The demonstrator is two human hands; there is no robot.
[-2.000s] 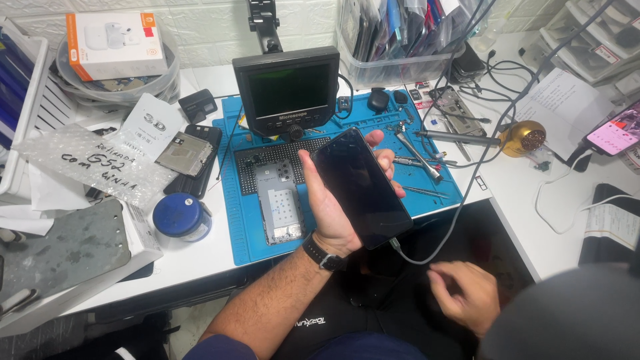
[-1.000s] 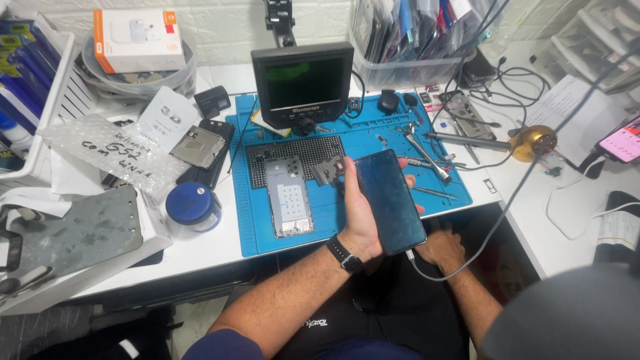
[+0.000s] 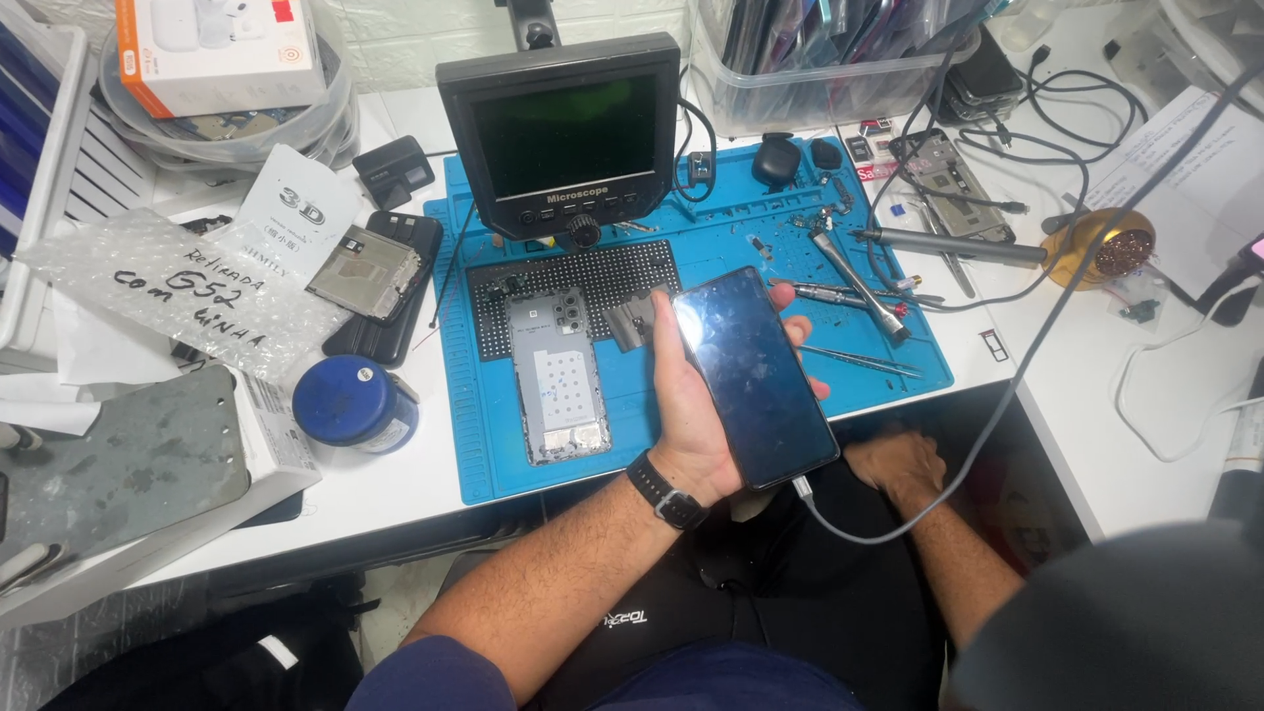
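My left hand (image 3: 696, 415), with a watch on its wrist, holds a smartphone (image 3: 755, 385) whose screen is dark and reflects light. A white-tipped charging cable (image 3: 859, 536) is plugged into the phone's lower end. My right hand (image 3: 897, 462) is low at the desk's front edge, near the phone's lower corner; its fingers are partly hidden, and whether it holds anything cannot be told. On the blue repair mat (image 3: 632, 449), left of my left hand, lies a phone back housing (image 3: 560, 385) with camera openings. A small dark metal plate (image 3: 632, 321) sits behind my left thumb.
A microscope monitor (image 3: 573, 138) stands at the back of the mat. Tweezers (image 3: 859, 362), screwdrivers (image 3: 825, 293) and a soldering iron (image 3: 948, 244) lie on the right, beside a golden tip cleaner (image 3: 1101, 247). A blue-lidded jar (image 3: 346, 400) and bubble wrap (image 3: 178, 286) are left.
My right hand has moved from over my lap toward the desk's front edge. The phone, still in my left hand, shows more reflected light on its screen. The view has shifted somewhat.
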